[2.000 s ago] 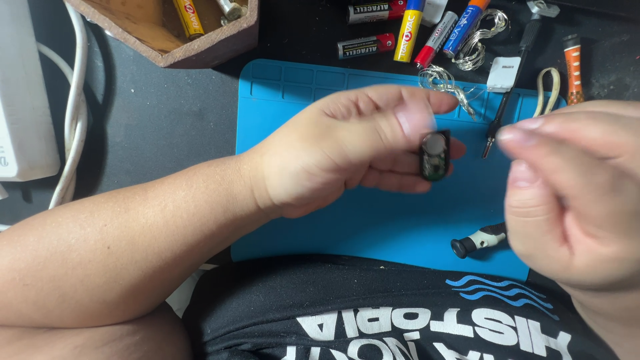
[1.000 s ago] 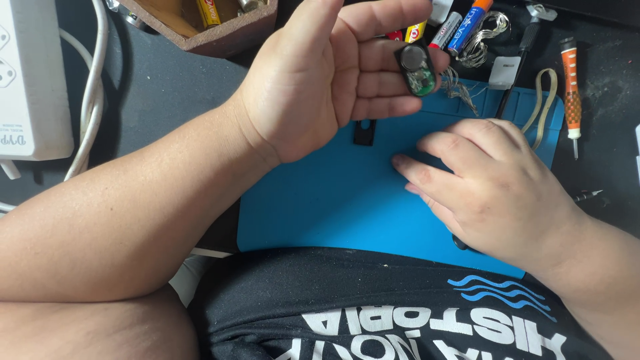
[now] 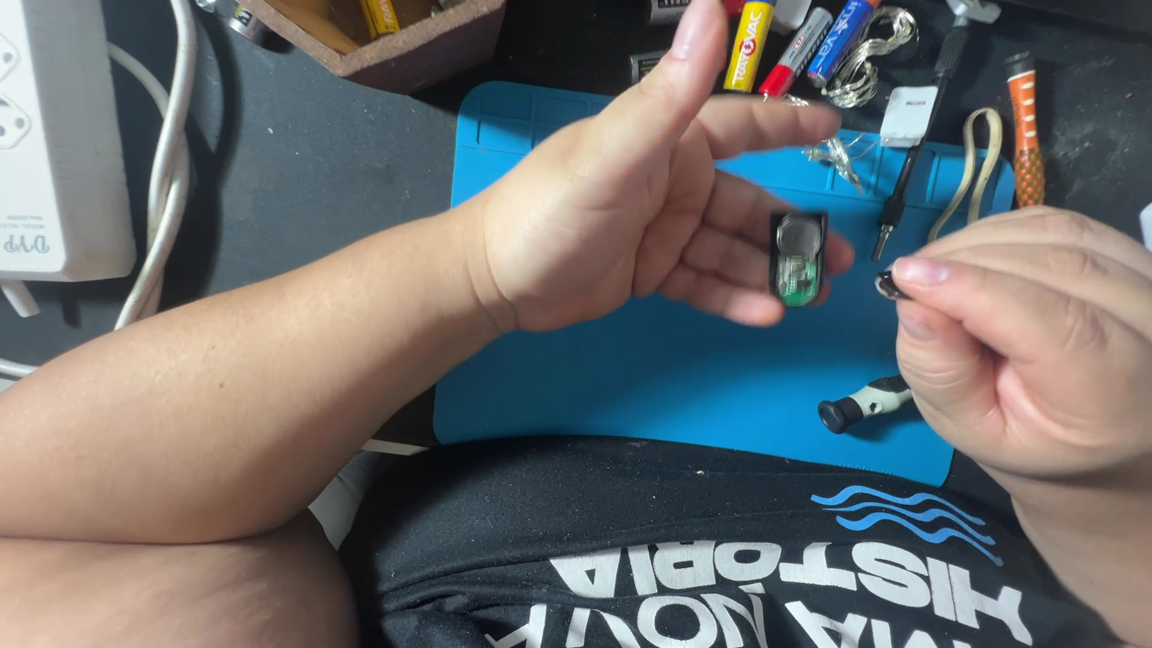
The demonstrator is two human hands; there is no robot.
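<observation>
My left hand is palm up above a blue silicone work mat. On its fingers rests a small black remote-type housing with a round coin cell and a green circuit board showing. Its thumb points away and the fingers are spread behind the housing. To the right, my right hand pinches a small dark, shiny-edged piece between thumb and fingertips; most of that piece is hidden. A black-and-white screwdriver handle lies on the mat below, partly covered by my right hand.
Batteries, coiled silver wire, a black precision screwdriver, a beige elastic band and an orange screwdriver lie beyond. A brown box stands at the back left, and a white power strip at far left.
One second ago my right hand was low over the mat, near a black piece lying there; that piece no longer shows on the mat. My right hand has moved right, with a small dark piece between its fingertips.
</observation>
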